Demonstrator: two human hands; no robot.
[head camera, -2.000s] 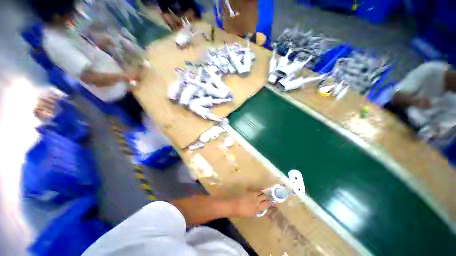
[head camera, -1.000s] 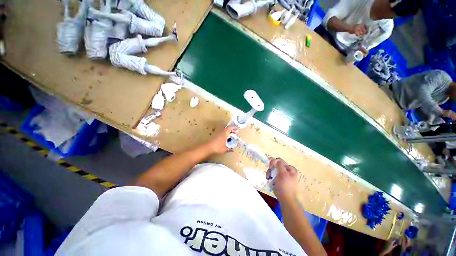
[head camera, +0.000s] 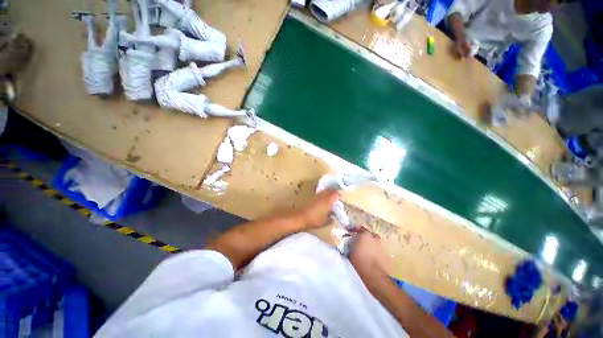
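A grey-white arm assembly (head camera: 341, 215) is held over the bench edge in front of my body, beside the green conveyor belt (head camera: 410, 142). My left hand (head camera: 322, 206) is closed around its upper part, near a pale end that reaches towards the belt's rim. My right hand (head camera: 362, 245) is at its lower end, close to my shirt, with the fingers around a small white part. The hands and the unit are blurred, so the exact joint between the parts cannot be told.
Body housings (head camera: 139, 72) lie heaped on the tan table (head camera: 86, 142) at upper left. Small white fittings (head camera: 226, 148) lie at the bench corner. A blue spiky pile (head camera: 523, 282) is at right. Other workers sit across the belt, near a small green-yellow bottle (head camera: 430, 45).
The oval end has swung from upright over the belt to flatter beside its rim. My right hand has moved left, close to my left hand. A hand now shows at the far left edge.
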